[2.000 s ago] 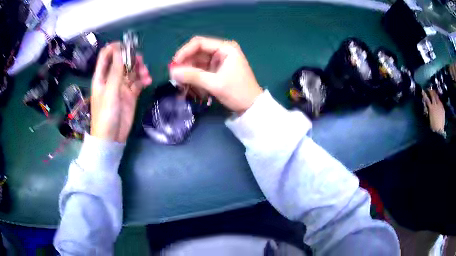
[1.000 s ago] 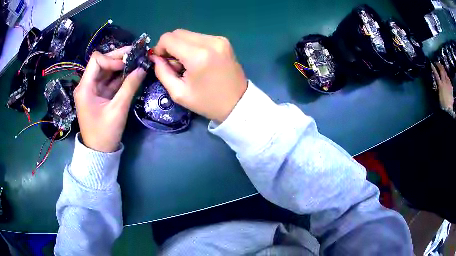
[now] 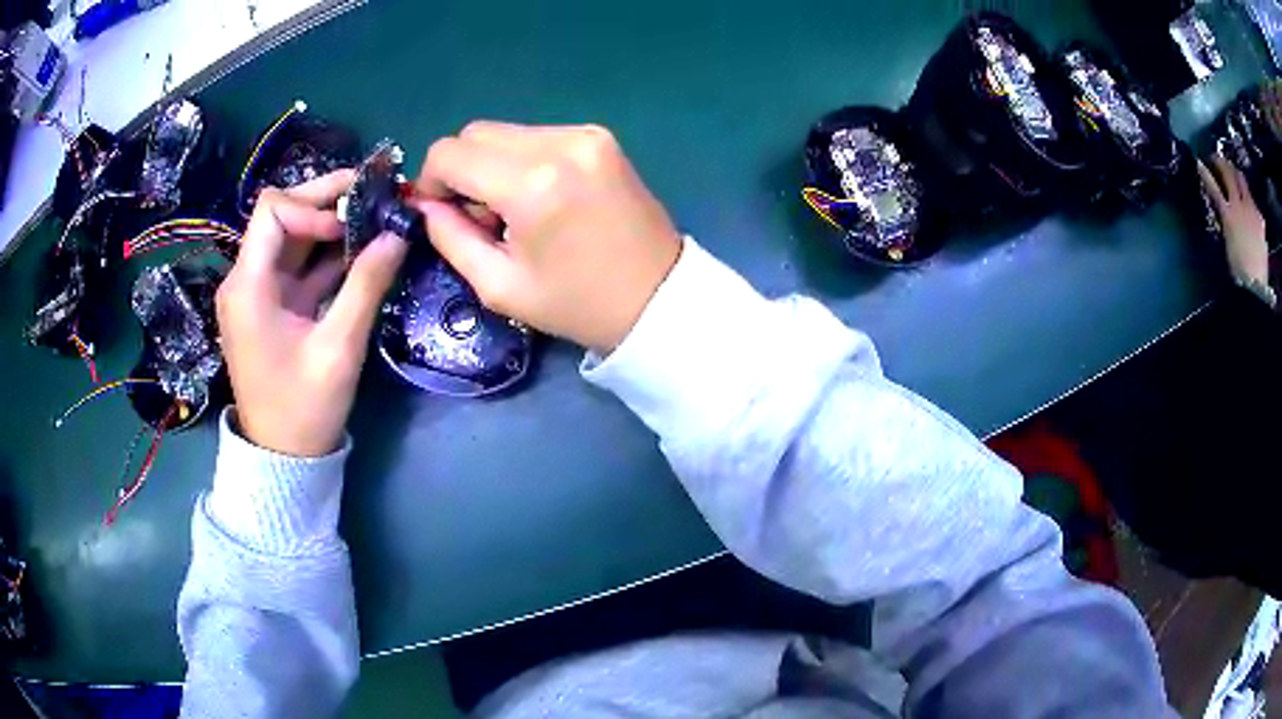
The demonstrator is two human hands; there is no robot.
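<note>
My left hand (image 3: 302, 302) holds a small circuit board (image 3: 368, 197) on edge between thumb and fingers. A dark round module (image 3: 404, 221) sticks out from the board's side toward my right hand. My right hand (image 3: 555, 225) pinches a small red wire connector (image 3: 409, 191) at the board's edge; its fingertips partly hide it. A glossy black housing (image 3: 461, 326) with a round centre lies on the green bench just below my hands, its upper part hidden by them.
Several unfinished units with loose wires (image 3: 180, 330) lie at the left. Several board-fitted units (image 3: 875, 190) stand at the right on the green bench (image 3: 619, 478). Another person's hand (image 3: 1237, 225) is at the far right. A white shelf (image 3: 169, 63) runs at the upper left.
Two seconds ago my hands were apart; they came together at the board, the right moving left with the connector. Over the last second they have shifted only slightly.
</note>
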